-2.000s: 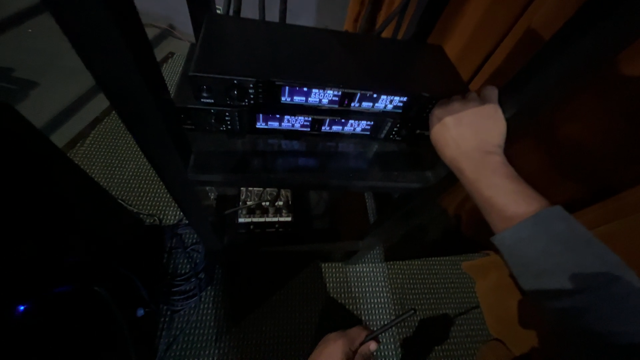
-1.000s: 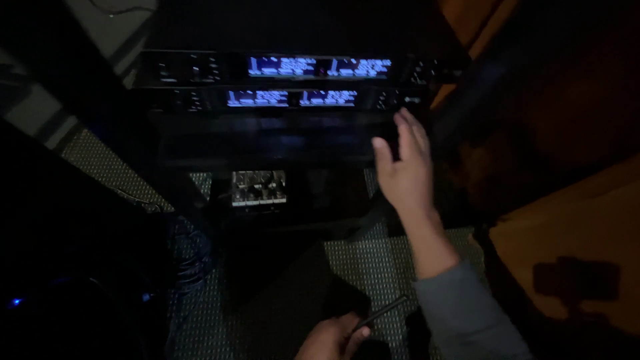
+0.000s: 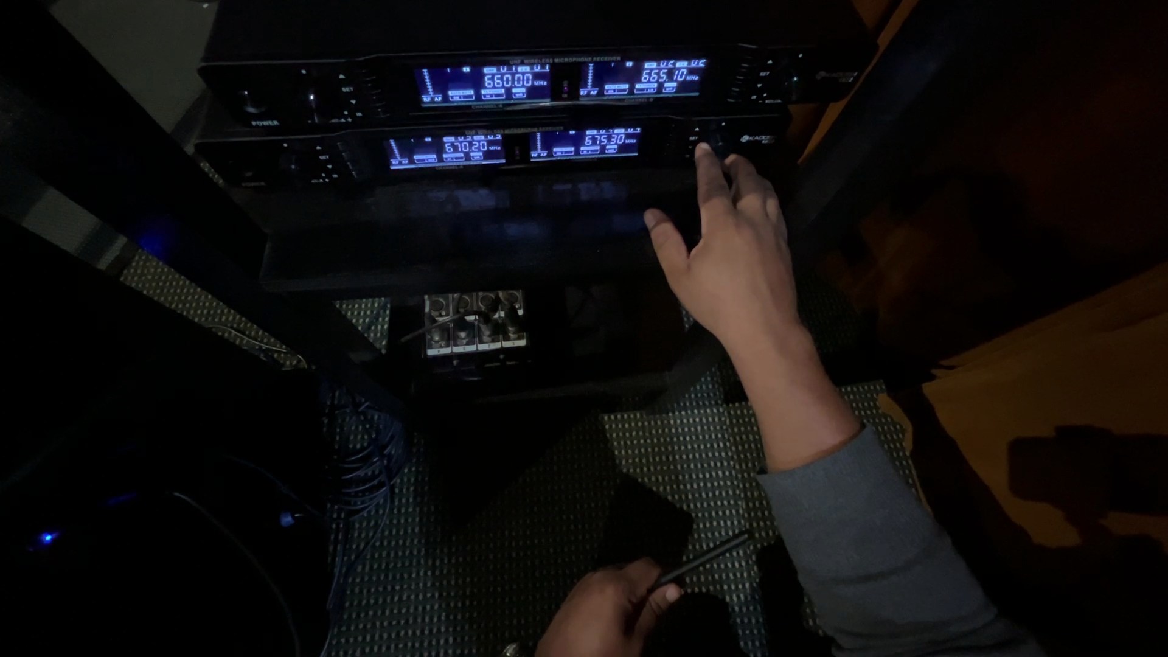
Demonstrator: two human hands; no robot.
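Two black wireless microphone receivers, an upper one [image 3: 566, 87] and a lower one [image 3: 516, 151], sit one above the other on a dark rack shelf [image 3: 438, 242], their blue displays lit. My right hand [image 3: 739, 237] has its fingers apart, with the fingertips at or just in front of the right-hand controls of the lower receiver; whether they touch is hard to tell. Nothing is held in it. Low in the view, my left hand [image 3: 611, 607] is closed around a thin dark rod-like object [image 3: 704, 558], whose kind I cannot make out.
Below the shelf is a unit with several round connectors [image 3: 474, 324] and a cable plugged in. Bundled cables [image 3: 365, 465] hang at the left by a dark rack post [image 3: 182, 201]. Patterned carpet [image 3: 511, 547] covers the floor. Orange-brown fabric [image 3: 1031, 365] is at the right.
My right hand has left the right end of the upper receiver and is now at the lower receiver's right-hand controls. The left hand still holds the dark object. The view has come closer.
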